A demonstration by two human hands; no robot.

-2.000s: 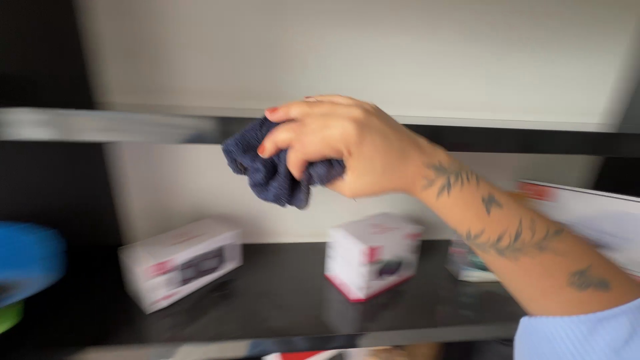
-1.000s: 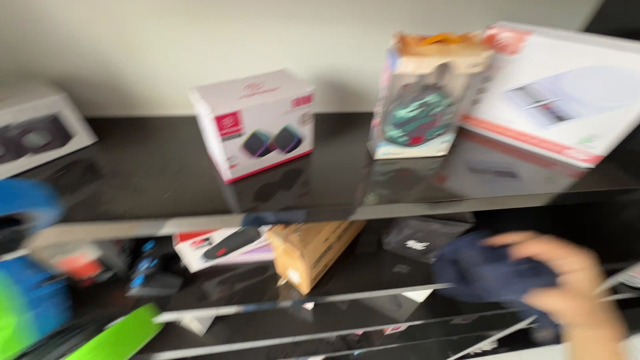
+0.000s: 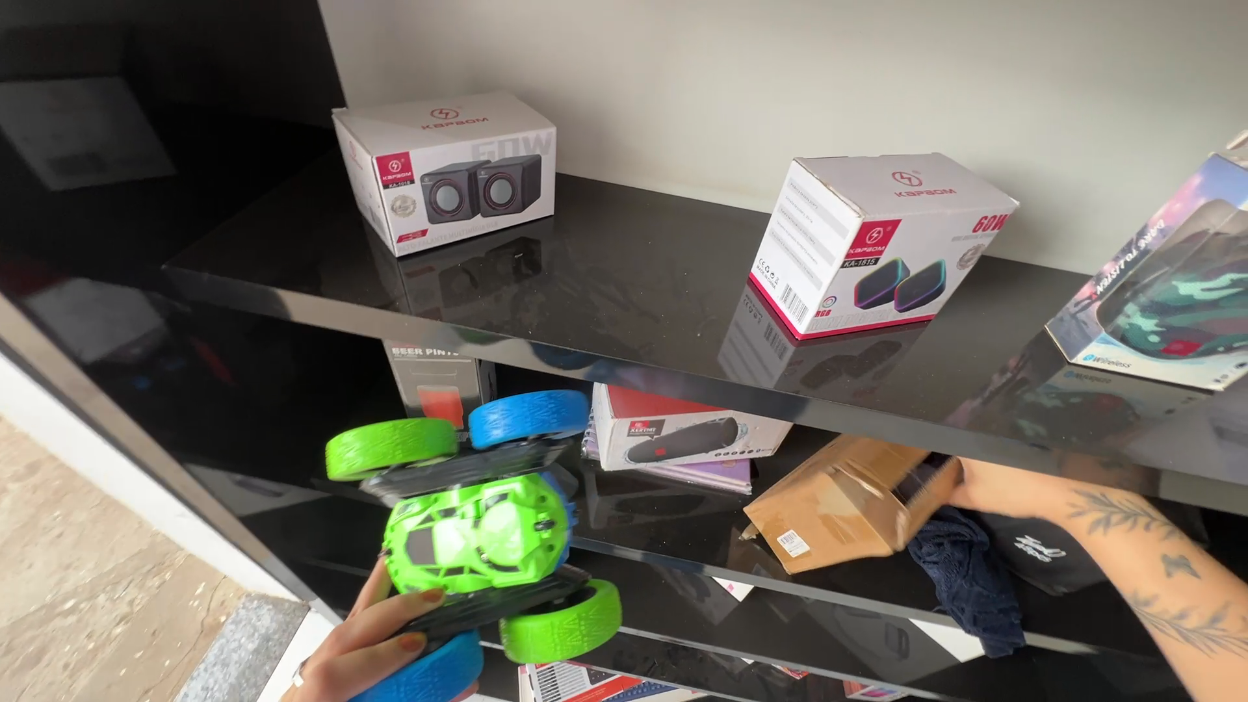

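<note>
My left hand, at the bottom left, holds a green toy car by its side, with its green and blue wheels spread wide. On the shelf below the top one, my right hand is at the right end of a brown cardboard box, its fingers mostly hidden. A dark blue cloth hangs bunched from this hand, over the shelf's front edge. Whether the fingers also grip the cardboard box cannot be seen.
Two white speaker boxes and a camouflage-patterned speaker's box stand on the glossy black upper shelf. Below are a dark box, a speaker box and a black pouch. More shelves lie lower.
The right hand has gone from in front of the shelves to the cardboard box, with the cloth. The left hand and the whole toy car have come into sight. The view has shifted left.
</note>
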